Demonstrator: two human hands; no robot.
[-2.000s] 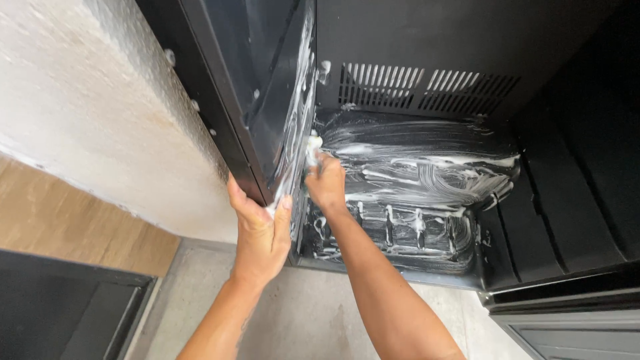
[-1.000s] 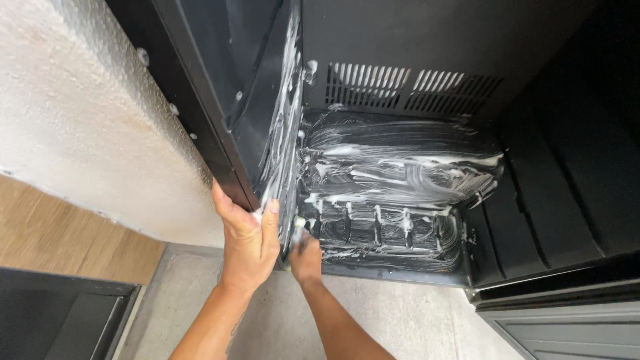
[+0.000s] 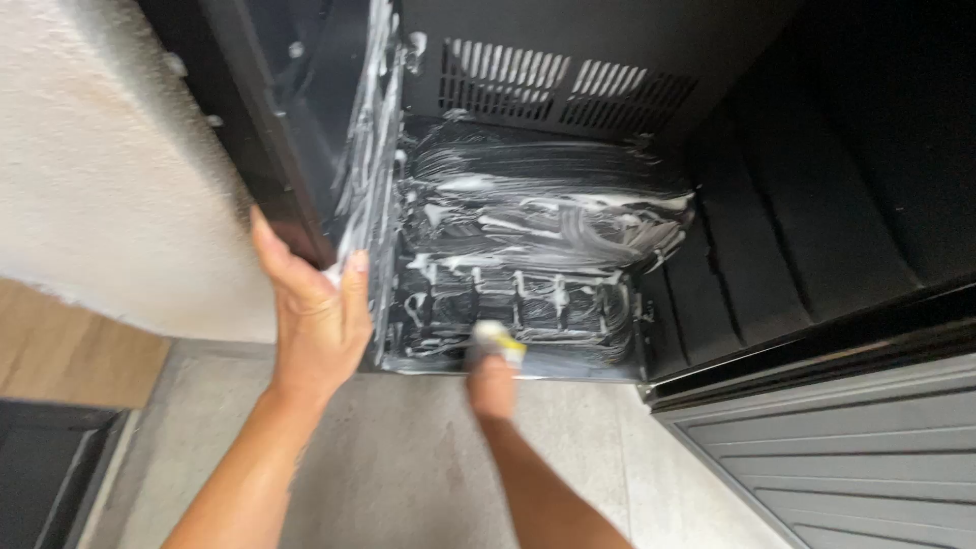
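My left hand (image 3: 316, 316) grips the front edge of the black side wall (image 3: 293, 152) of a cabinet-like appliance, with the thumb on its inner face. White foam is smeared along that wall. My right hand (image 3: 492, 381), blurred, holds a small white and yellow sponge-like thing (image 3: 497, 339) against the front edge of the foamy black floor (image 3: 549, 221) inside. Low ribs cross the front part of this floor, and foam lies along them in streaks.
A slotted vent (image 3: 564, 84) is in the back wall. The ridged black inner wall (image 3: 785, 229) stands at right, above a grey ribbed door panel (image 3: 839, 450). A rough white wall (image 3: 114, 175) is close at left, and the concrete floor (image 3: 396, 457) lies below.
My right hand has moved from the foamy left wall down to the front edge, then right along it. My left hand stays on the side wall's edge.
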